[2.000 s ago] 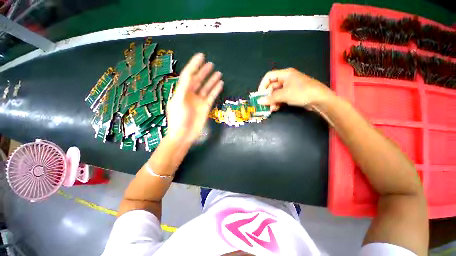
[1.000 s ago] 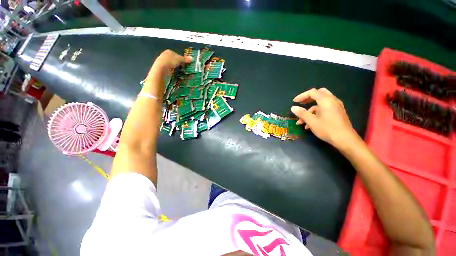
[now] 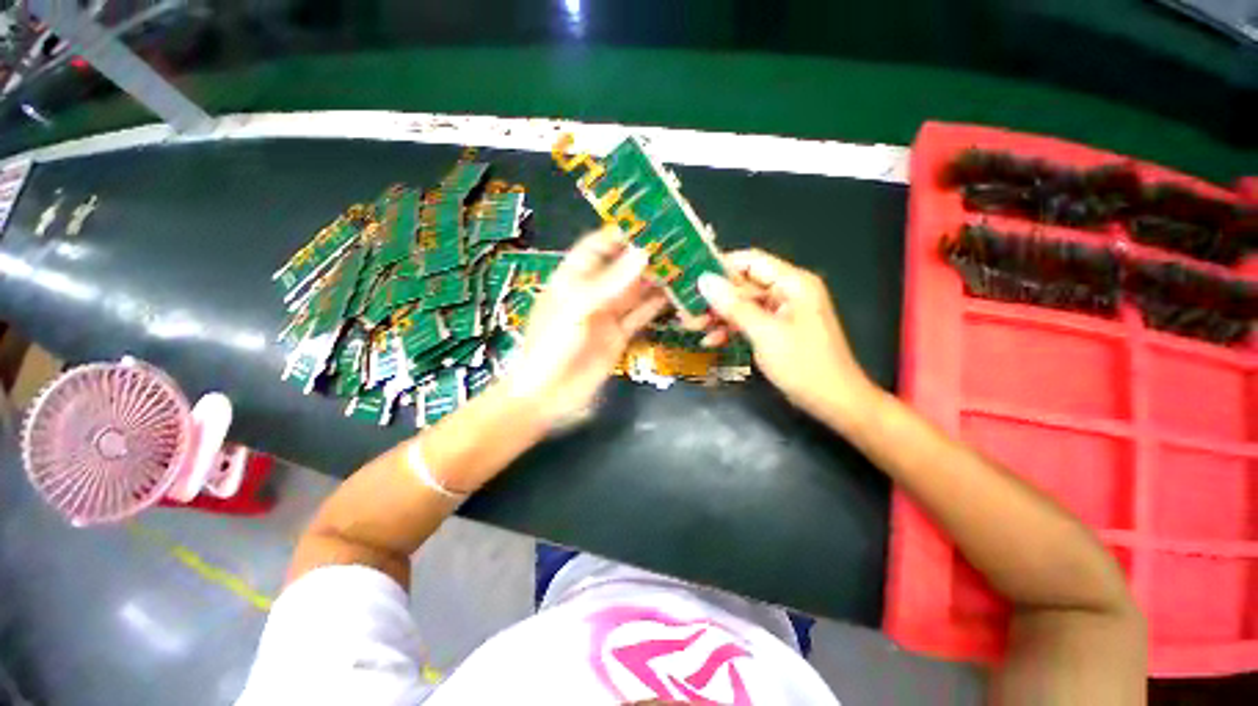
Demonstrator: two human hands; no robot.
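A long green circuit board strip [image 3: 649, 207] with orange flex tails along its left side is held up at a slant above the bench. My left hand [image 3: 591, 310] grips its lower left side. My right hand [image 3: 775, 320] grips its lower right end with thumb and fingers. A gathered stack of boards [image 3: 679, 366], orange and green, lies on the dark bench behind and below my hands, partly hidden by them. The loose board pile [image 3: 414, 290] lies left of my hands.
A large red compartment tray [image 3: 1042, 361] stands on the right. Dark boards in tray [image 3: 1037, 269] fill its far pockets in rows. A pink fan [image 3: 111, 441] is at the lower left. A pale strip [image 3: 400, 127] edges the far side of the dark bench [image 3: 662, 483].
My left hand has come back from the loose pile toward the middle. Both hands now hold a long strip together. The view has turned, and the tray shows further left and higher.
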